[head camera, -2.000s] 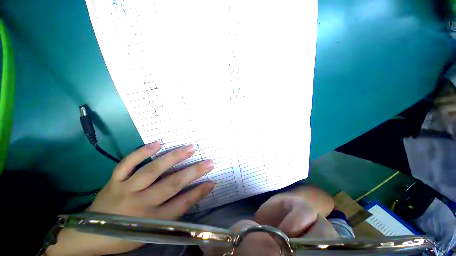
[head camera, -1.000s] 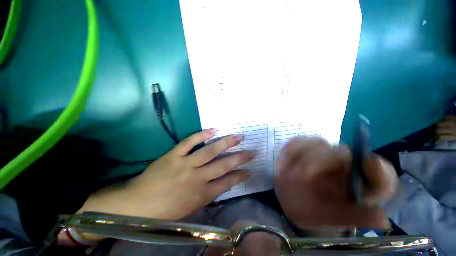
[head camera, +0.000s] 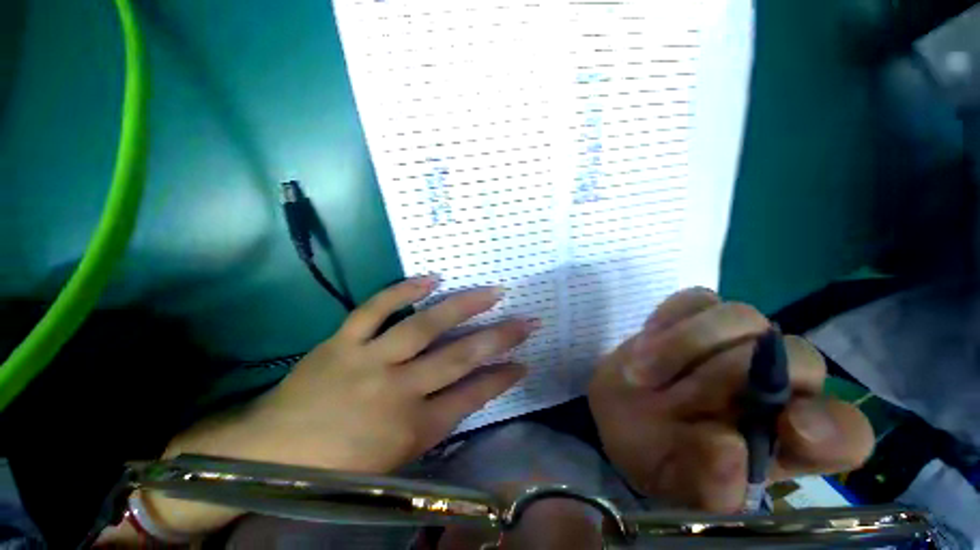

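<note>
A white record sheet (head camera: 516, 161) with ruled columns and some handwriting lies on the green bench. My left hand (head camera: 365, 376) rests flat with fingers spread on the sheet's lower left edge. A thin black lead (head camera: 298, 220) with a metal-tipped plug lies left of the sheet and runs under my left fingers. My right hand (head camera: 720, 403) is at the sheet's lower right corner and holds a dark pen (head camera: 765, 392) between its fingers, the dark end pointing up. The pen's lower part is hidden behind the glasses frame.
A thick bright green cable (head camera: 127, 161) curves down the left side of the bench (head camera: 236, 118). A dark area lies at the lower left. Glasses rims (head camera: 322, 492) cross the bottom of the view. Grey cloth and part of a white paper show at the lower right.
My right hand has come up from the bottom edge, now with the pen visible in it. The sheet, plug and green cable sit farther right in view than two seconds ago. The sheet's lines show more clearly.
</note>
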